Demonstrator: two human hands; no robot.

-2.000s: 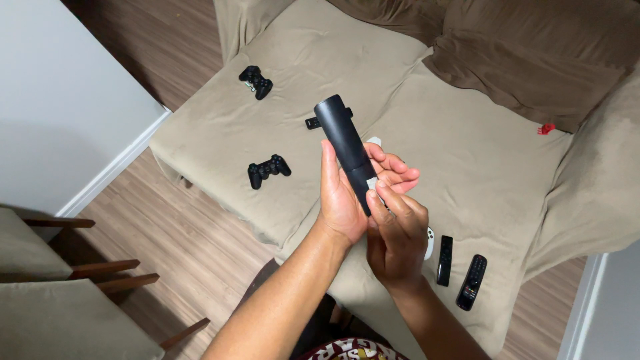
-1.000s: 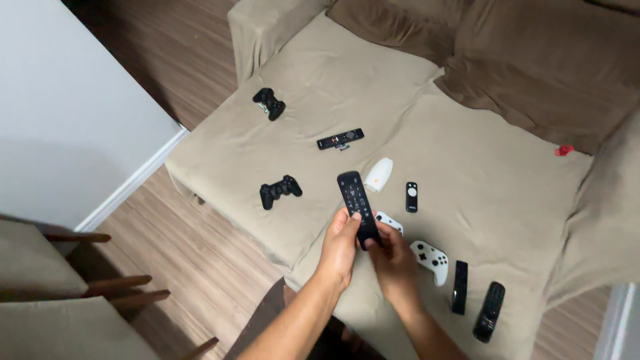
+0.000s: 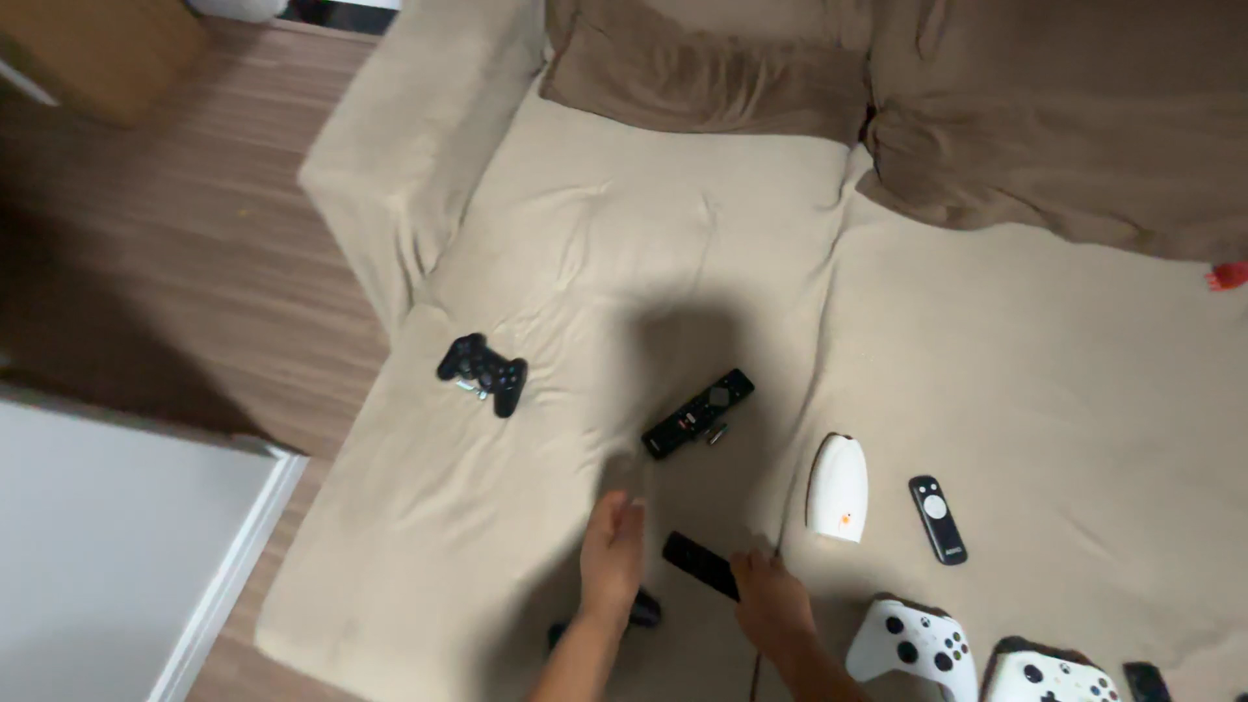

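Observation:
My right hand grips one end of a black remote control low over the sofa seat. To its left, my left hand holds nothing that I can see; its fingers are blurred. A black game controller lies partly hidden behind my left forearm. Beyond the hands, another black remote rests on the seat with a small battery-like object beside it. A second black game controller is farther left, with small light objects at its edge.
Right of my hands lie a white plastic object, a small dark remote, two white game controllers and a dark object. Brown cushions line the sofa's back. A red item is at the far right.
My hands have come apart; both were on the black remote one second ago, and now only my right hand holds it. The view has shifted clearly toward the sofa's left arm.

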